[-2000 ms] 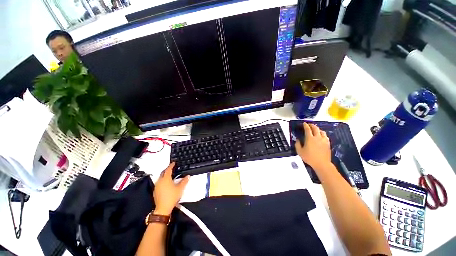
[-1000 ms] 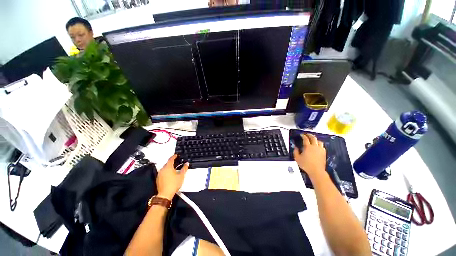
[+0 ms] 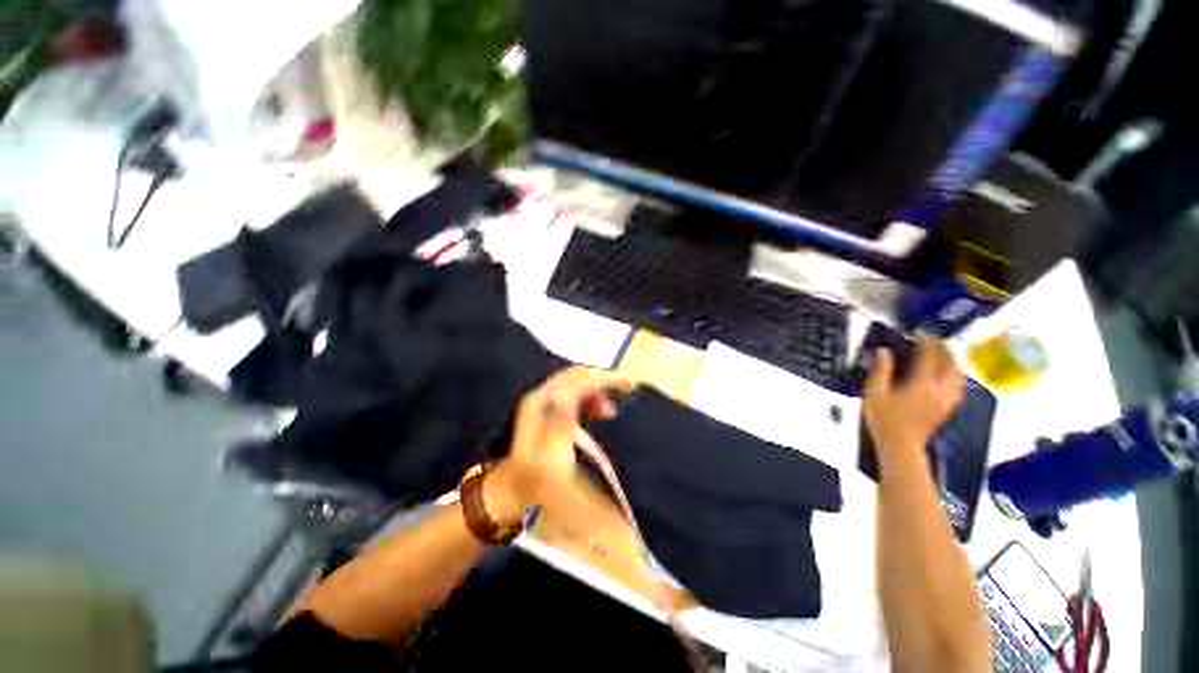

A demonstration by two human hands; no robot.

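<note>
The picture is blurred. My right hand (image 3: 916,394) rests on the dark computer mouse (image 3: 889,345) at the top of the mouse pad (image 3: 970,454). My left hand (image 3: 559,427) is above the black cloth, off the keyboard (image 3: 697,292), with its fingers curled. A narrow white tape measure (image 3: 608,476) runs out of my left hand and down over the cloth. A flat black garment piece (image 3: 723,506) lies below the keyboard, and bunched black fabric (image 3: 408,375) lies to the left. The monitor (image 3: 776,118) shows faint lines on black.
A yellow-brown paper piece (image 3: 661,364) and white paper (image 3: 763,410) lie below the keyboard. A blue bottle (image 3: 1091,460), calculator (image 3: 1026,607), red-handled scissors (image 3: 1086,634), yellow tape roll (image 3: 1007,359) and dark blue tin (image 3: 949,305) are at the right. A green plant (image 3: 441,66) stands at upper left.
The view has tilted and swung toward the lower left. My left hand has left the keyboard's edge and lifted back over the cloth with the tape. My right hand has stayed on the mouse.
</note>
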